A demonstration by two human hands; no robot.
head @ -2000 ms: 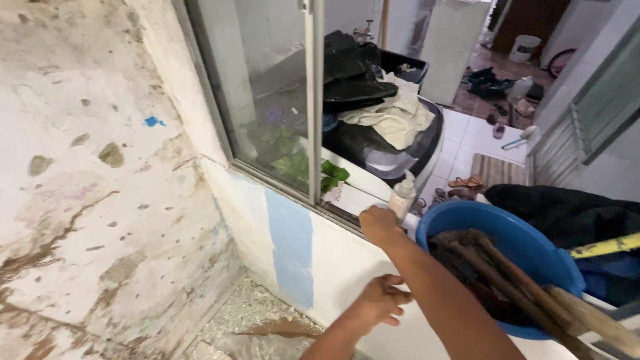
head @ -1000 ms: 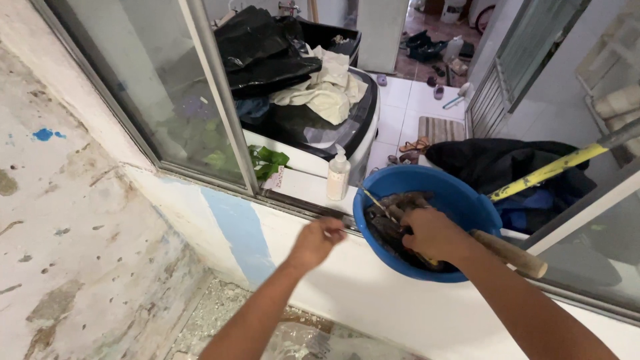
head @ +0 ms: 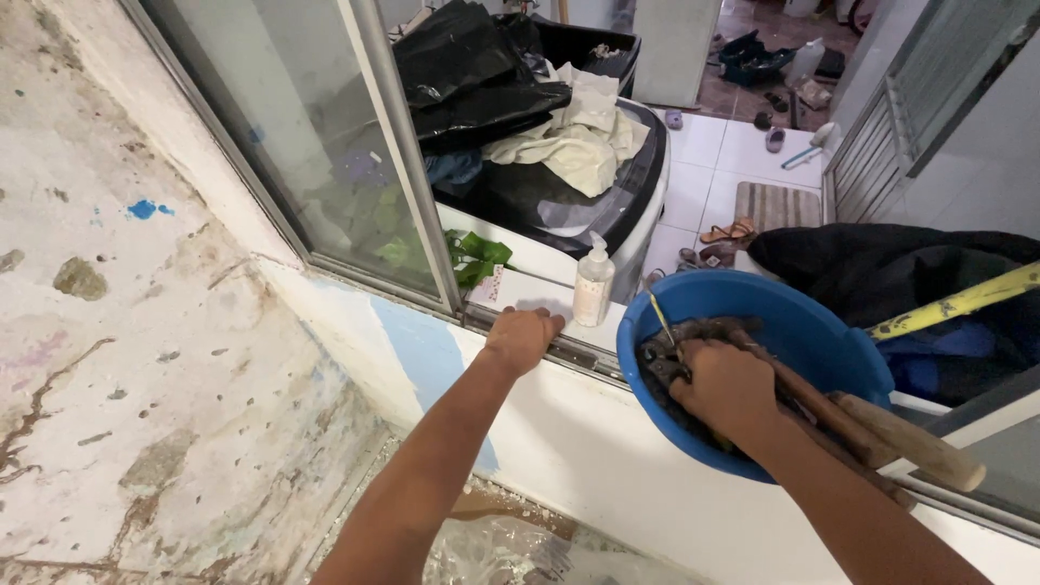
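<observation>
My left hand (head: 524, 337) rests on the metal window track (head: 573, 355), just left of a clear pump bottle (head: 594, 284). A blue plastic basin (head: 812, 305) stands on the sill, and my right hand (head: 723, 390) reaches into it. The fingers of that hand are on dark tools (head: 665, 363) inside; whether they grip one cannot be told. A thin yellow-handled tool (head: 660, 313) sticks up beside the fingers. Wooden handles (head: 910, 439) lean out over the basin's right rim.
The sliding window's frame (head: 406, 154) stands at left, with green leaves (head: 479, 256) behind it. Past the sill are a washing machine (head: 634, 187) under cloth and black plastic, dark clothing (head: 910, 260) and a yellow pole (head: 959, 301). A rough, chipped wall (head: 162, 341) is at left.
My right hand has gone from beside the bottle into the basin. My left hand, lifted before the wall a second ago, is now down on the window track. The view has shifted.
</observation>
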